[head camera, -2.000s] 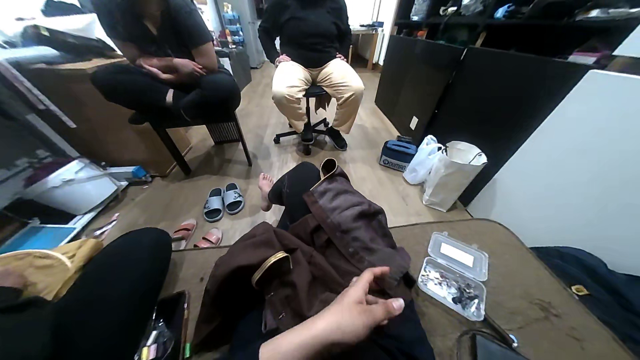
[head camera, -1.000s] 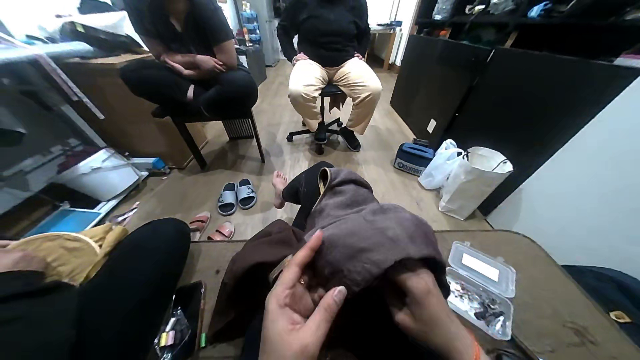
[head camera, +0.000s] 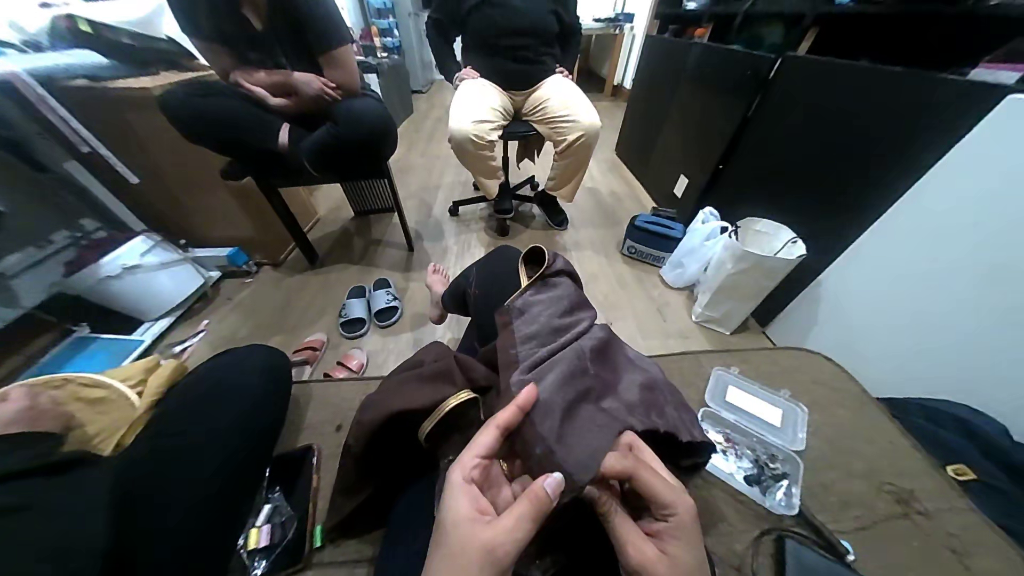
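A dark brown garment (head camera: 560, 376) with gold-trimmed edges lies across my lap. My left hand (head camera: 496, 488) holds its lower edge, thumb in front, fingers partly spread. Close beside it, my right hand (head camera: 644, 500) pinches the same edge of cloth between thumb and fingers. Whether a needle or thread is between the fingertips cannot be told. To the right, an open clear plastic box (head camera: 756, 440) of small metallic and dark pieces rests on the brown seat.
Left of the garment lies a dark tray (head camera: 308, 496) with thread spools in plastic. A person's leg (head camera: 208, 432) and hooped yellow cloth (head camera: 120, 400) are at the left. Two seated people, grey slides (head camera: 370, 308), a blue bag (head camera: 652, 238) and a white paper bag (head camera: 744, 276) stand beyond.
Two seconds ago one hand lay spread over the garment; now both hands are at its edge. Since one second ago, my right hand has come out from under the cloth, beside my left.
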